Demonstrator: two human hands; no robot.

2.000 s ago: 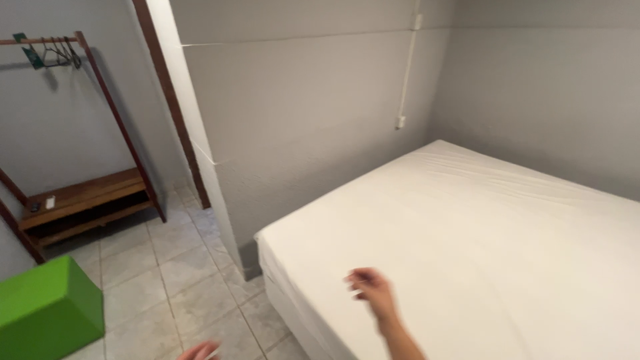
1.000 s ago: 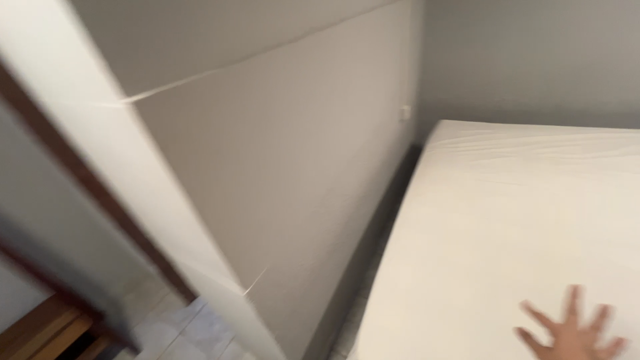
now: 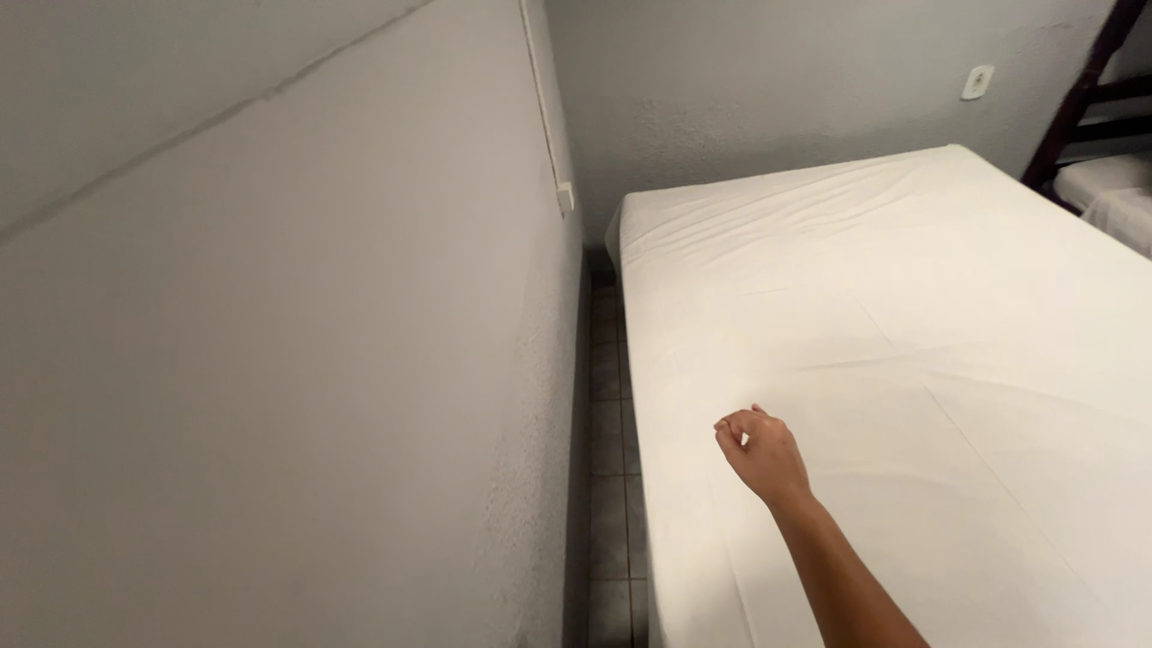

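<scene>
A mattress covered with a white fitted sheet (image 3: 864, 333) fills the right half of the head view, its cloth creased near the far left corner and across the middle. Over its left part is my right hand (image 3: 763, 450), fingers curled and thumb meeting the fingertips, with nothing visible between them. Whether the hand touches the sheet I cannot tell. My left hand is out of view.
A grey wall (image 3: 360, 342) runs along the left, with a cable duct and a small white box (image 3: 565, 198). Between wall and mattress lies a narrow strip of tiled floor (image 3: 608, 441). An outlet (image 3: 977, 82) and a dark wooden bed frame (image 3: 1071, 108) are at the upper right.
My right hand, spread wide one second ago, is now closed. My left hand, partly visible two seconds ago, has left the view. The view has turned away from the clothes rack and green box.
</scene>
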